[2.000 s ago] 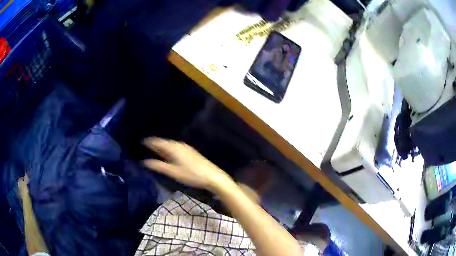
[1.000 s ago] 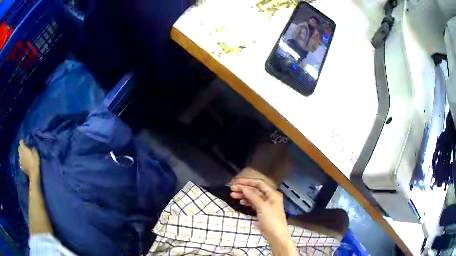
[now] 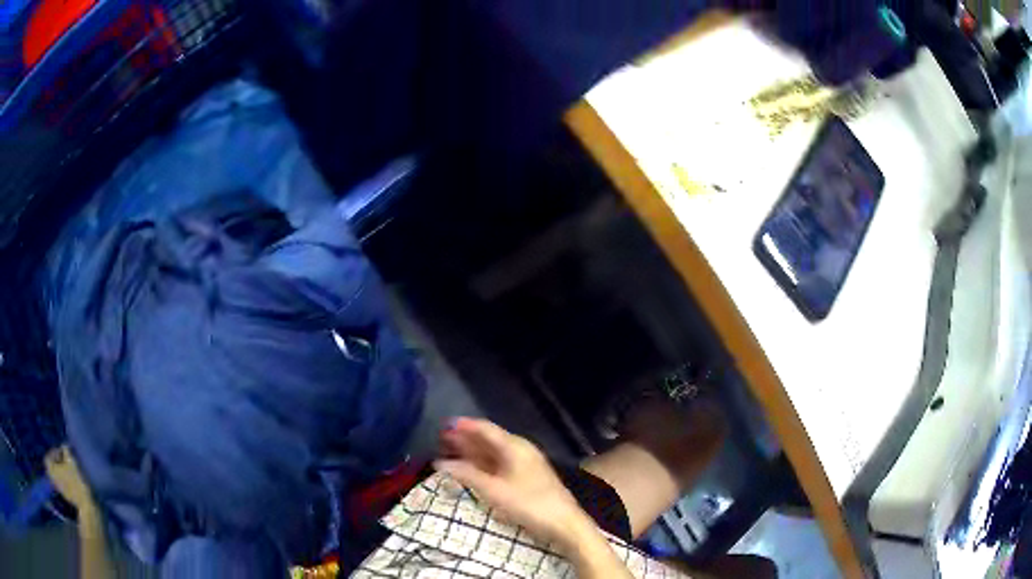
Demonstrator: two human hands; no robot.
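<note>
A heap of navy cloth (image 3: pixel 238 373) with lighter blue faces lies at the left, beside my lap. A thin white cord (image 3: pixel 353 345) shows on its right part. My left hand (image 3: pixel 68 475) is at the heap's left edge, small and partly hidden; I cannot tell if it grips cloth. My right hand (image 3: pixel 498 464) is over the checked cloth on my lap, to the right of the heap. It is blurred, with fingers loosely bent, and no object shows in it.
The white table (image 3: pixel 702 249) with a wooden edge is at the right. A smartphone (image 3: pixel 824 215) with a lit screen lies on it. The cream machine body (image 3: pixel 922 452) is at the far right. Blue basket lattice (image 3: pixel 125 91) and a red object (image 3: pixel 54 28) are at upper left.
The view has swung, so the table and phone sit farther right. My right hand has moved toward the heap. My left hand is lower along the heap's left edge.
</note>
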